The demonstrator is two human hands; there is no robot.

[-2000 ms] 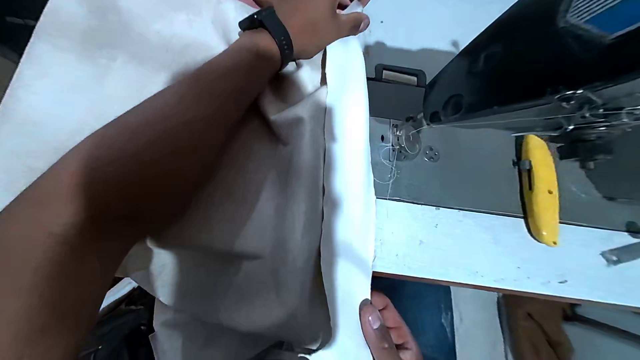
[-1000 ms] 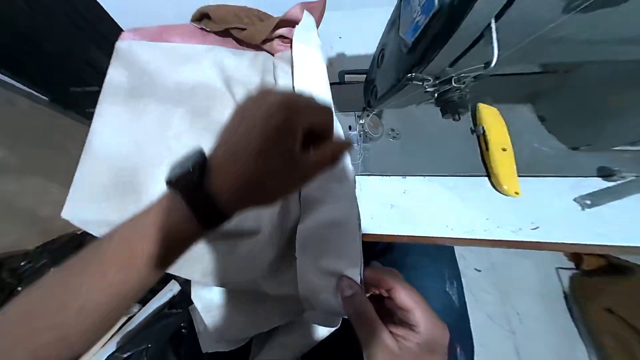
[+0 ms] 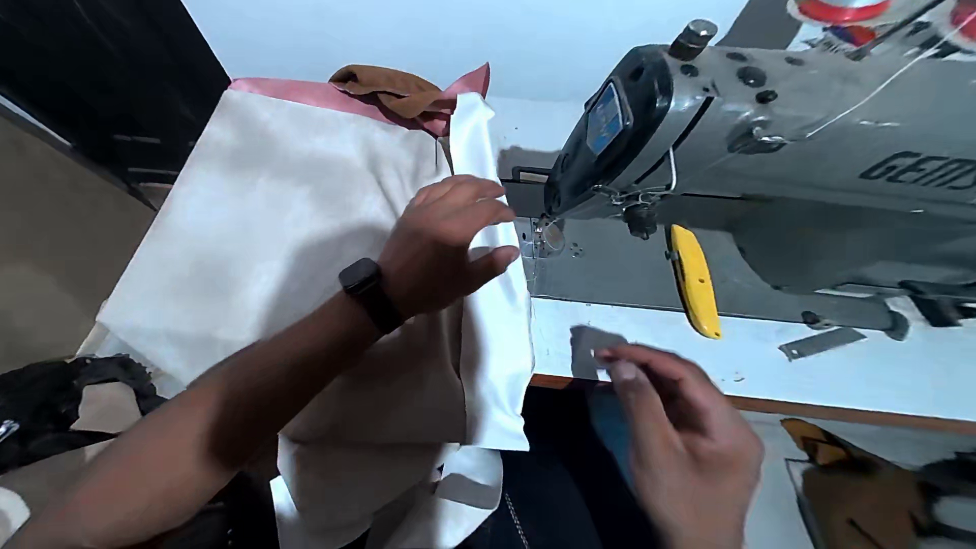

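Observation:
White fabric or leather-like sheet (image 3: pixel 290 206) lies over the left of the sewing table, with a folded white strip (image 3: pixel 496 343) along its right edge. My left hand (image 3: pixel 450 244), with a black watch on the wrist, is over the strip, fingers apart; whether it touches is unclear. To the right of the strip, my right hand (image 3: pixel 679 435) is raised near the table's front edge, thumb and forefinger pinched on a small white scrap (image 3: pixel 601 364). Beyond the strip stands an industrial sewing machine (image 3: pixel 732 130), its needle area (image 3: pixel 547 232) just right of the strip.
A yellow utility knife (image 3: pixel 695 282) lies across the machine bed's front edge. A flat metal piece (image 3: pixel 822 344) rests on the white table to its right. Pink and brown material (image 3: pixel 396 90) sits behind the sheet. Thread spools (image 3: pixel 842 11) stand at the upper right.
My right hand has let go of the strip's lower end and moved right. My left hand has come away from the strip's far end, back toward its middle. The view has shifted.

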